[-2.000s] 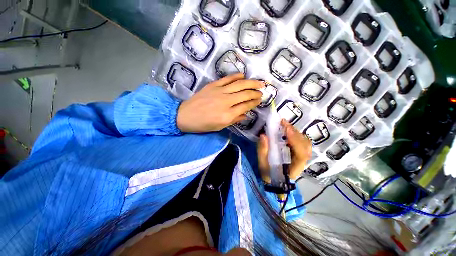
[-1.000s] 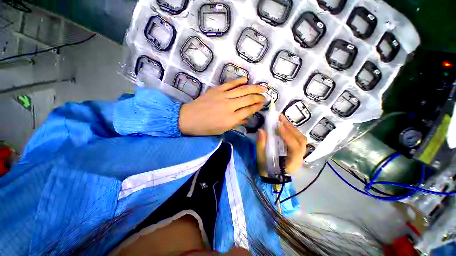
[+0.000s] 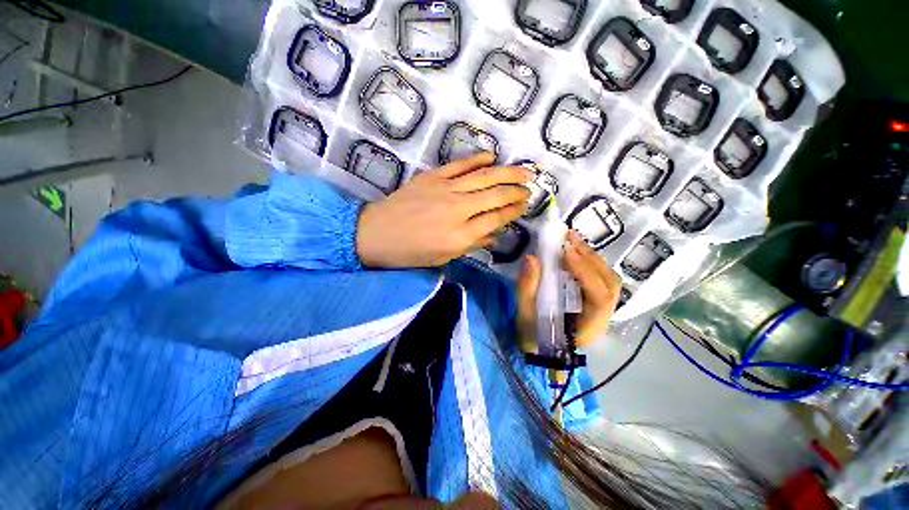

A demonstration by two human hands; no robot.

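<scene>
A whitish translucent tray [image 3: 476, 105] holds rows of black rounded-square watch housings. My left hand [image 3: 444, 214] lies palm down over the tray's near edge, fingers slightly apart. Its fingertips rest at the left side of one housing [image 3: 542, 189] and partly hide it; its thumb is hidden. My right hand [image 3: 568, 294] is closed around a clear-white syringe [image 3: 551, 274], which points away from me. The thin yellowish needle tip [image 3: 553, 199] is at the right side of that same housing; whether it touches cannot be told.
A black controller [image 3: 822, 271] with a gauge and red light stands at the right. Blue tube loops [image 3: 743, 369] lie near a metallic cylinder [image 3: 762, 314]. A dark hose [image 3: 613, 374] trails from the syringe. A grey floor [image 3: 189, 129] and metal frame show at left.
The tray first shifted left in view, then slightly right. The syringe first moved slightly left, then right, its tip moving to the housing's right side. My left hand stays at the same housing.
</scene>
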